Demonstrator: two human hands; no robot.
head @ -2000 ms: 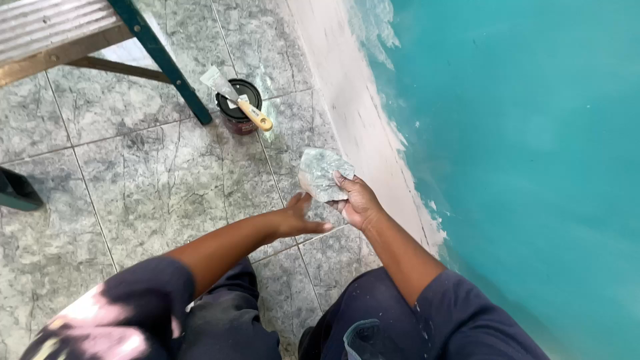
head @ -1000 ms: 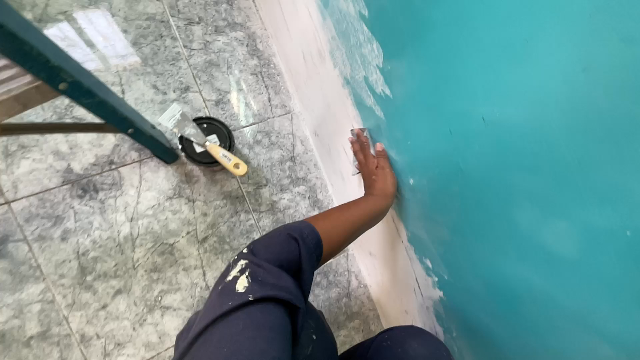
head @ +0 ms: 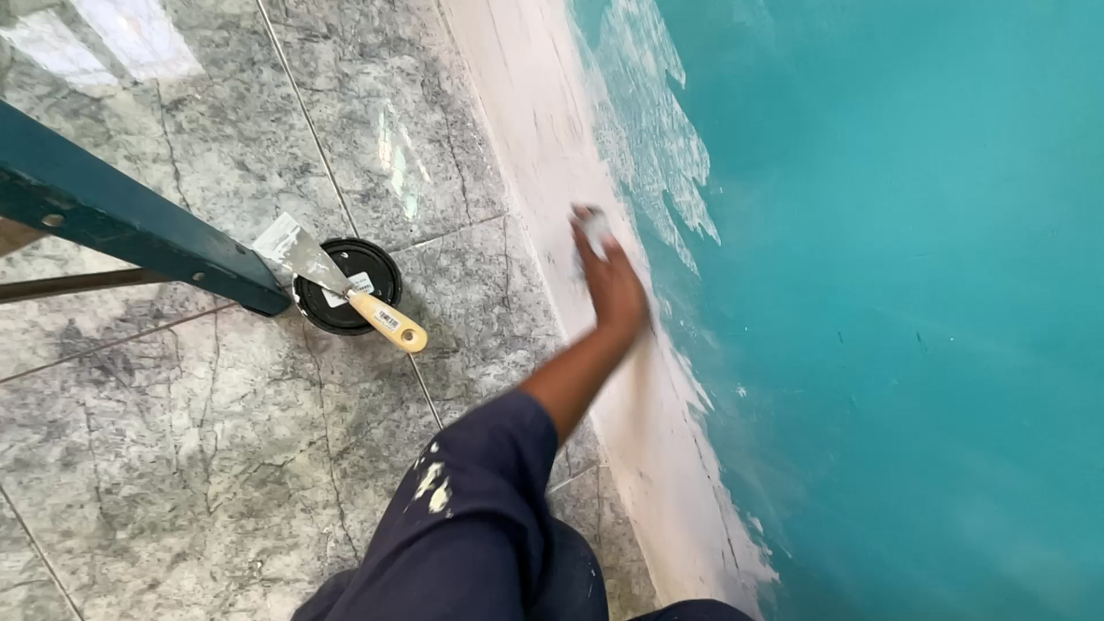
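My left hand [head: 614,280] is pressed along the white filled strip [head: 634,414] at the bottom of the turquoise wall [head: 906,259]. Its fingers point away from me and hold a small greyish sheet [head: 595,226], which looks like sandpaper; the hand is blurred and covers most of the sheet. My right hand is out of view. Left of my forearm, a putty knife [head: 323,263] with a pale wooden handle and a white-smeared blade lies across the black lid [head: 379,259] of a can on the floor.
A dark green ladder leg [head: 129,207] with a brown crossbar [head: 86,285] stands at the left, its foot beside the can. Grey marbled tiles [head: 233,448] cover the floor. My knee [head: 694,611] is close to the wall at the bottom.
Two seconds ago the sheet was in my right hand, off the wall, with my left hand beside it. My left hand now holds it against the wall; my right hand has left the view.
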